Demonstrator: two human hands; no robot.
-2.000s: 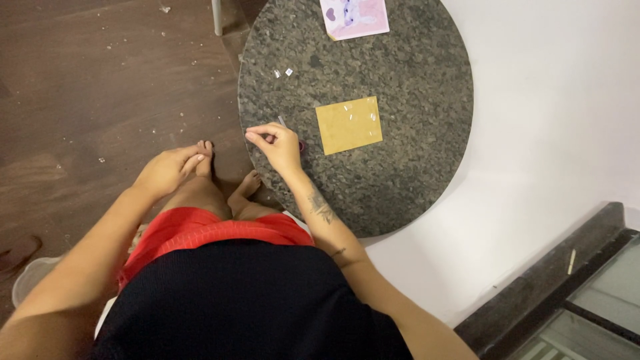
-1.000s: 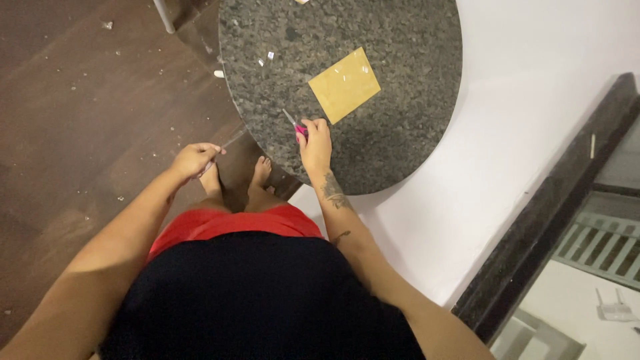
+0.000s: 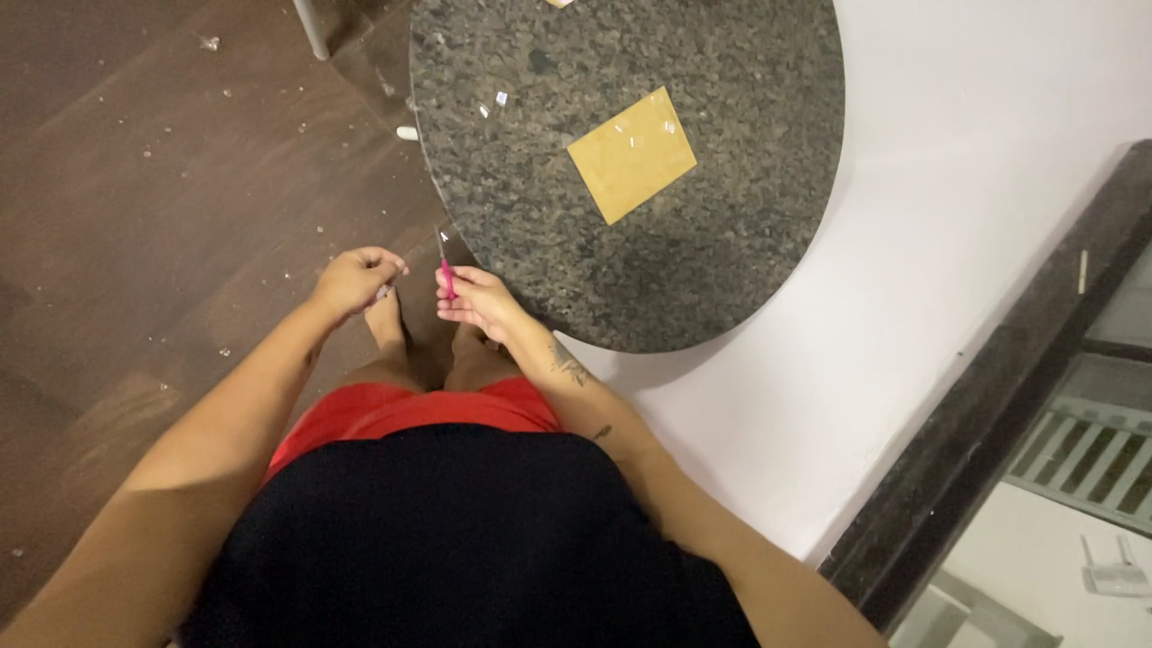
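Pink-handled scissors [image 3: 448,275] are in my right hand [image 3: 472,297], just off the left rim of the round stone table [image 3: 648,288], blades pointing away from me. A tiny pale scrap shows by the blade tips. My left hand [image 3: 357,281] is a short way to the left, over the floor, thumb and fingertips pinched together; something small and pale shows under its fingers, too small to name. A yellow paper rectangle [image 3: 630,180] lies on the table with several small clear or whitish pieces on it. Small whitish scraps [image 3: 501,98] lie nearer the table's left side.
Small bits of litter [image 3: 209,42] are scattered on the dark wooden floor [image 3: 180,207]. A metal leg [image 3: 312,31] stands at the top left. A white wall [image 3: 918,180] borders the table on the right, with a dark stone ledge [image 3: 981,387] beyond it. My feet are below my hands.
My right hand took up the scissors, seen in it one second ago over the table, and has since moved left past the rim. The pink printed sheet from two seconds ago has mostly left the view.
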